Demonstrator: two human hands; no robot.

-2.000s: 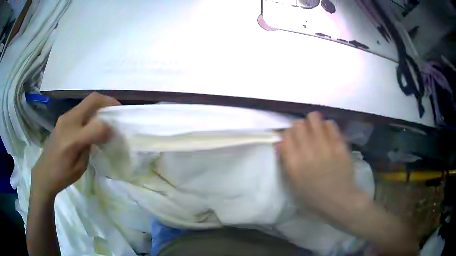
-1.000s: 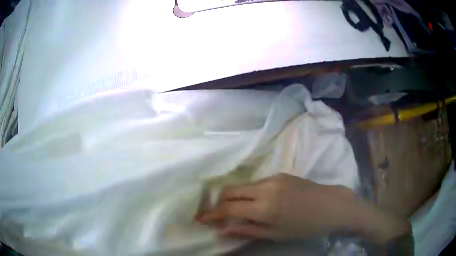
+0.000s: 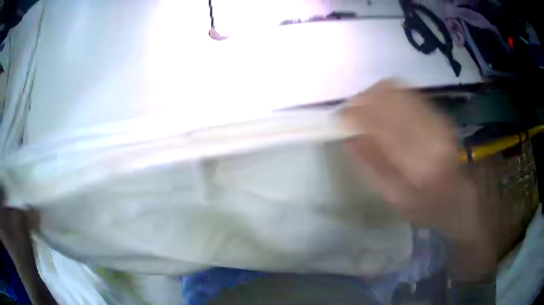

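A white garment piece (image 3: 256,184) is stretched across the view, over the front edge of the white table and above my lap. Its top edge is a long pale strip pulled nearly straight. My right hand (image 3: 393,137) is blurred and grips the right end of this edge near the table's front rim. My left hand (image 3: 18,217) is at the far left, cut off by the picture's edge and dark, at the left end of the cloth. Its fingertips are hidden.
The white table (image 3: 119,71) has a glaring bright area. Black shears (image 3: 429,33) lie at its upper right, beside purple-grey scraps (image 3: 477,30). A cardboard box (image 3: 507,190) with a yellow rim stands at the right. Layered pale cloth (image 3: 21,77) is at the left.
My right hand has risen from the lower middle to the cloth's upper right end. My left hand is back in view at the left edge. The loosely spread cloth is now pulled taut.
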